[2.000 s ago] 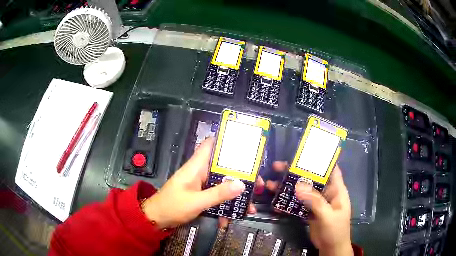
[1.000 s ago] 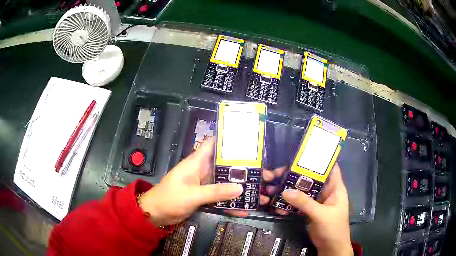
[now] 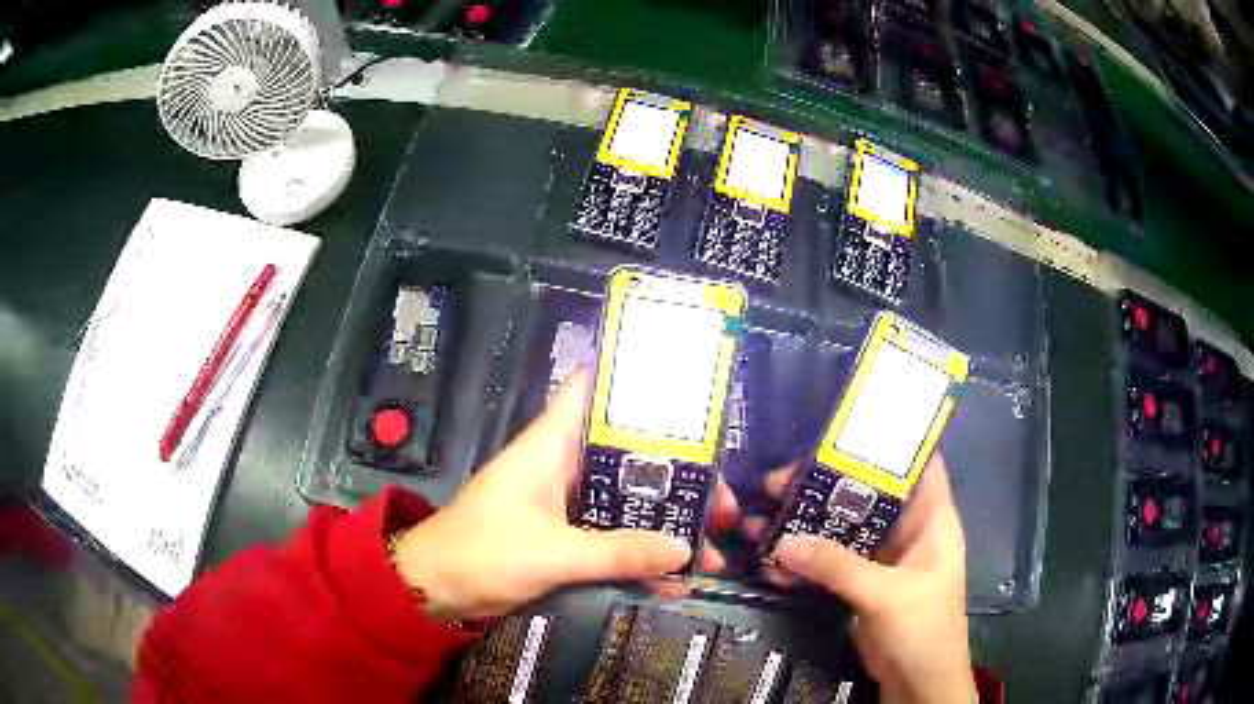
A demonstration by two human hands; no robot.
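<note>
My left hand (image 3: 516,530) holds a keypad phone (image 3: 663,378) with a yellow frame and lit white screen, its thumb on the lower keys. My right hand (image 3: 901,591) holds a second such phone (image 3: 887,413), tilted to the right, its thumb at the keypad's lower edge. Both phones are above the clear phone tray (image 3: 468,179). In the tray's far row three phones (image 3: 750,179) lie face up with lit white screens. In the near row an open phone back (image 3: 399,371) with a red round spot lies at left. Another phone is partly hidden behind my left hand.
Several dark batteries (image 3: 646,663) lie below the tray. Paper (image 3: 117,399) with a red pen (image 3: 217,360) and a thin pale tool lies at left, a white fan (image 3: 237,85) beyond. Other phone trays stand at right (image 3: 1152,468) and on the green belt (image 3: 963,83).
A tray of dark phones has come into view on the belt at top right. My left thumb has moved down the keypad. Both phones are still held, with screens lit.
</note>
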